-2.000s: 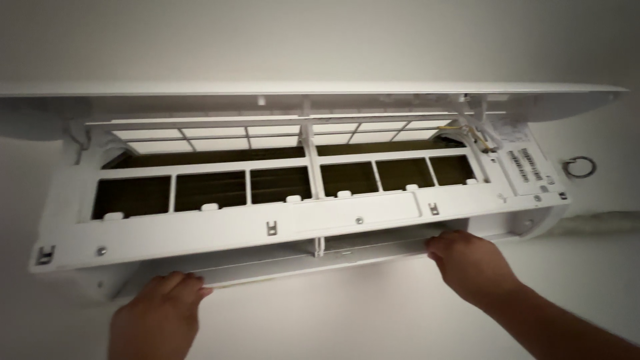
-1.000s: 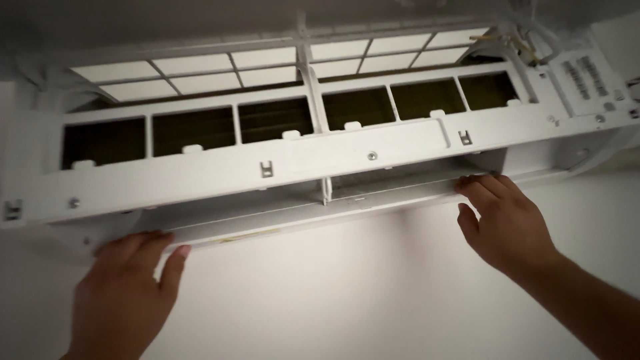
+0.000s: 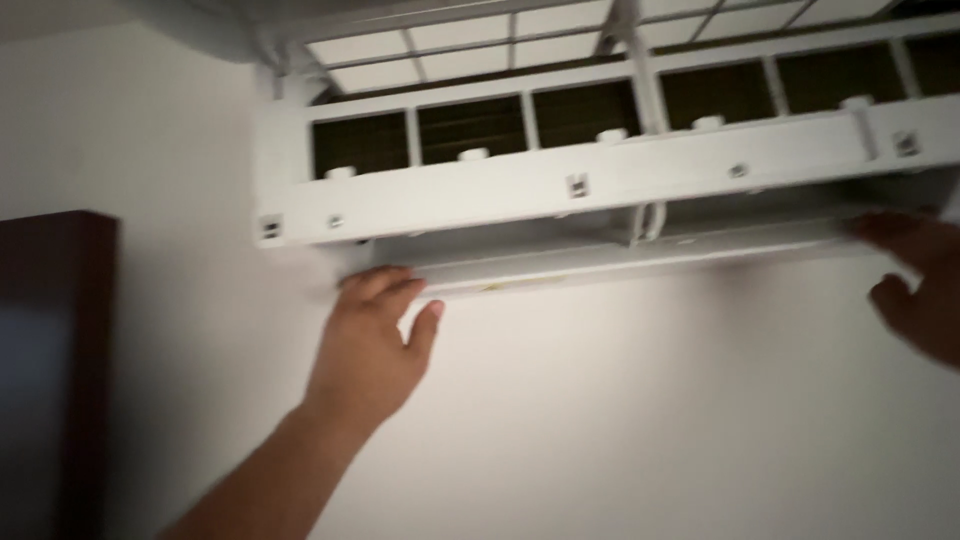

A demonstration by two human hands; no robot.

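Observation:
A white wall-mounted air conditioner indoor unit (image 3: 450, 191) fills the upper part of the head view, its front panel (image 3: 360, 19) raised. Mesh air filters (image 3: 465, 49) show behind the white frame, above a row of dark openings. My left hand (image 3: 371, 337) has its fingertips at the left end of the unit's lower edge (image 3: 555, 266), with the thumb spread below. Over at the right border, my right hand (image 3: 922, 277) is blurred and partly cut off, its fingers at the right part of the same edge. Whether either hand grips the edge is unclear.
A dark brown piece of furniture or frame (image 3: 82, 337) stands at the left border. The pale wall (image 3: 637, 412) lies behind and below the unit.
The view has swung to the left and nearer, bringing in the dark furniture or frame. Both thumbs, earlier close to the fingers, now stand apart from them. Both hands stay at the lower edge.

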